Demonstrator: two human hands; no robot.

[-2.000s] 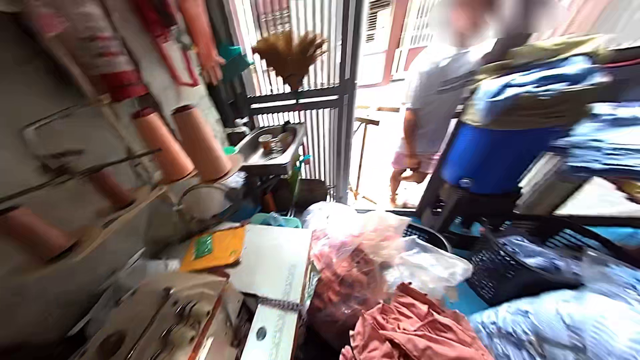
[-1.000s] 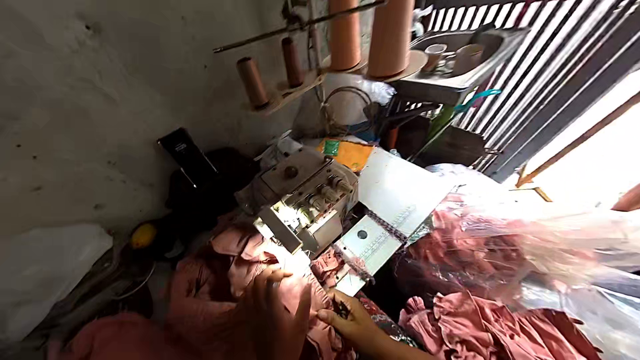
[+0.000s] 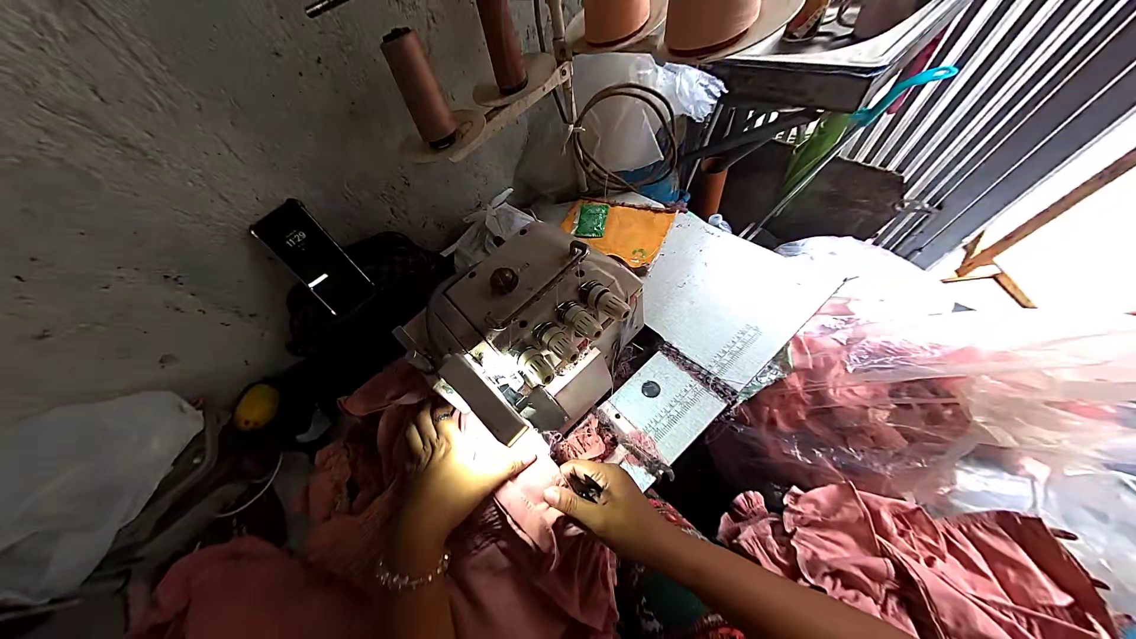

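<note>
An overlock sewing machine (image 3: 532, 328) with several tension dials stands at the centre, its lamp lighting the needle area. Pink fabric (image 3: 524, 524) lies at the machine's front and hangs down toward me. My left hand (image 3: 457, 461) rests spread on the fabric, pressing it left of the presser foot area, with a bracelet on the wrist. My right hand (image 3: 599, 501) pinches the fabric's edge between thumb and fingers just in front of the machine, and small dark thread snips (image 3: 584, 485) sit in its palm. The needle itself is hidden.
Thread cones (image 3: 419, 87) stand on a rack above. A smartphone (image 3: 312, 257) leans at the wall. An orange cloth (image 3: 621, 232) lies on the white machine table (image 3: 723, 293). Ruffled pink garments (image 3: 923, 559) and clear plastic bags (image 3: 1003, 382) are at the right, a yellow object (image 3: 256, 406) at the left.
The view has swung down and left from the gate and a person to the machine. Since one second ago, my left hand has flattened out on the fabric.
</note>
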